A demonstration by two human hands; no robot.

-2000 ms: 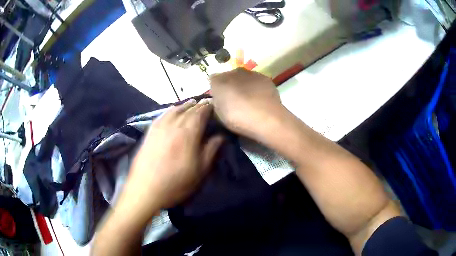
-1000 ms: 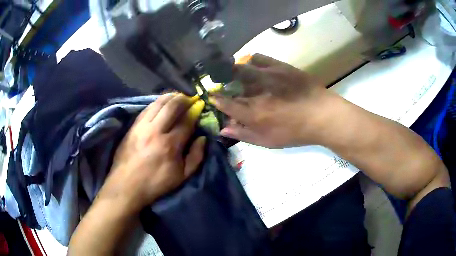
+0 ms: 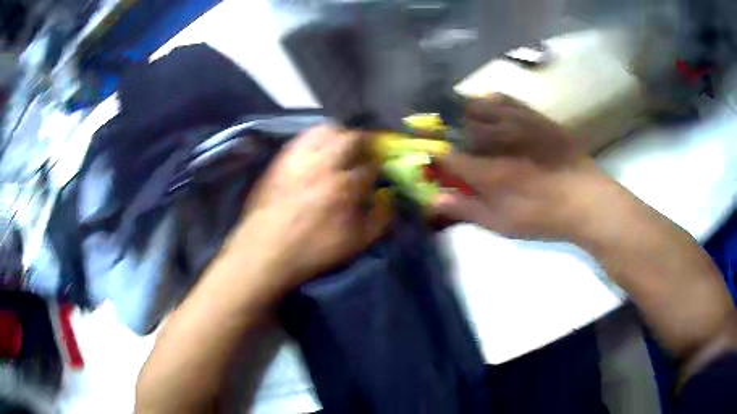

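The picture is blurred. The dark navy garment (image 3: 388, 315) runs from under the sewing machine head (image 3: 364, 65) down over the table's front edge, with more heaped at the left. A small piece (image 3: 416, 174), lit yellow-green, lies on it by the needle area. My left hand (image 3: 319, 194) grips the garment's edge left of the needle, its fingertips lit yellow. My right hand (image 3: 509, 174) lies at the right of the small piece, its fingertips at the piece's edge; blur hides whether they grip it. The needle and presser foot cannot be made out.
The white table (image 3: 525, 291) curves along the front. The cream machine bed (image 3: 566, 81) extends right, with part of the scissors (image 3: 527, 55) behind it. A blue surface (image 3: 157, 36) is at the upper left. A grey-faced part of the garment (image 3: 137, 275) hangs in folds at the left.
The view has shifted, so most things sit further right. Since the oldest frame, my right hand has moved from beside my left hand to the right of the needle, and the yellow-lit piece has come into view.
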